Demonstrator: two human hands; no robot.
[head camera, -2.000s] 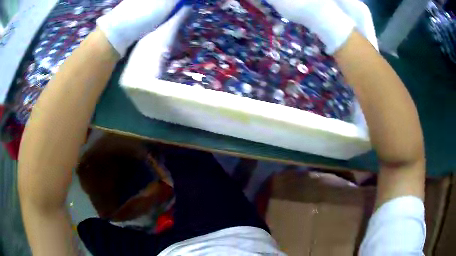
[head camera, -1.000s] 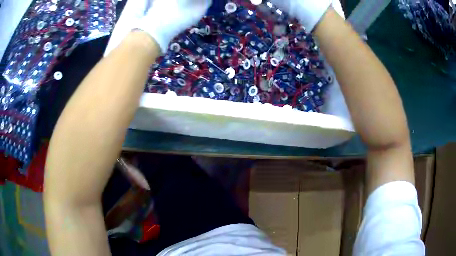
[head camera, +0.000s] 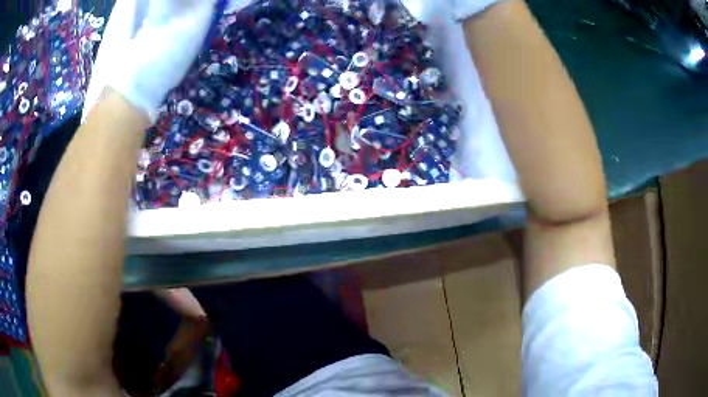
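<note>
A white foam box (head camera: 326, 211) is heaped with small blue circuit boards (head camera: 310, 116), red wires and pale ring-like discs. My left hand (head camera: 164, 54), in a white glove with some blue, is over the box's left side. Its fingers are cut off by the top edge, so its hold cannot be told. My right hand (head camera: 446, 6), in a white glove, is at the top edge over the box's right side, mostly cut off. Whether it holds anything cannot be told.
Blue panels (head camera: 56, 66) with red wires and discs lie left of the box on dark backing. The green bench top (head camera: 621, 101) extends to the right. Brown cardboard (head camera: 411, 326) is below the bench edge. A shiny dark bundle (head camera: 674, 31) is at the far upper right.
The view has shifted and tilted, so the box appears further left. My left hand has turned more upright by the box's left wall. My right hand is nearer the top edge.
</note>
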